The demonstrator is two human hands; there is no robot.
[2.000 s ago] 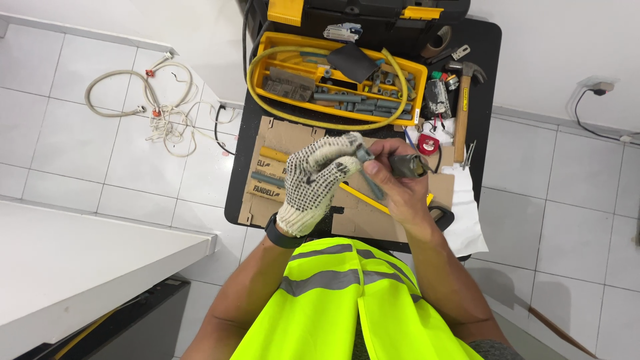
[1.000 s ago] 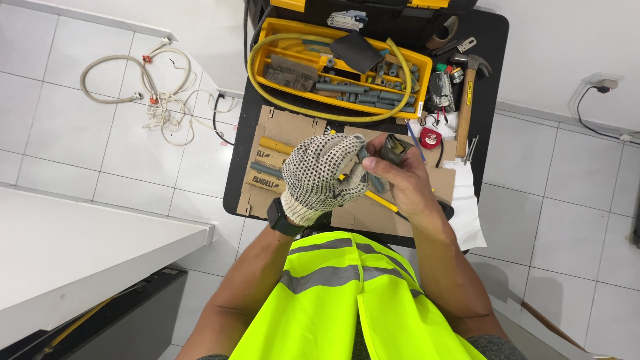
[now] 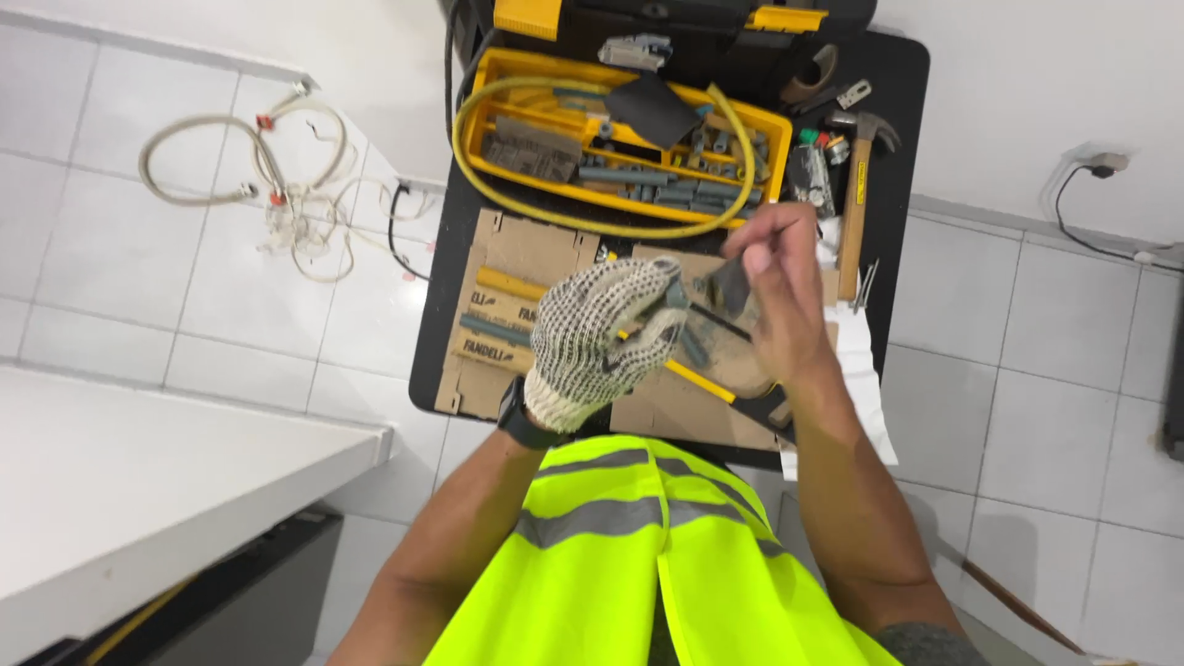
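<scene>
My left hand (image 3: 606,338), in a dotted knit glove, grips a small grey plastic pipe piece (image 3: 678,296) between thumb and fingers. Just right of it is my bare right hand (image 3: 782,277), with a dark piece of sandpaper (image 3: 731,285) at its fingers; how firmly they hold it is hard to tell. A thin dark strip runs between the pipe piece and the right palm; I cannot tell what it is. Below the hands lie a cardboard sheet (image 3: 647,407), another grey pipe piece (image 3: 694,350) and a yellow bar. A grey pipe (image 3: 495,329) lies left of the glove on sandpaper sheets.
A yellow tray (image 3: 777,139) of grey pipe pieces and fittings, with a yellow hose (image 3: 555,222) looped over it, stands behind the hands. At the right lie a claw hammer (image 3: 860,185) and white paper (image 3: 865,370). A black toolbox (image 3: 675,18) borders the back; coiled hoses (image 3: 194,199) lie on the floor.
My right hand has turned and its fingers now point up toward the tray, with the sandpaper hanging below them. The left hand still holds the pipe piece, its opening now turned toward the right.
</scene>
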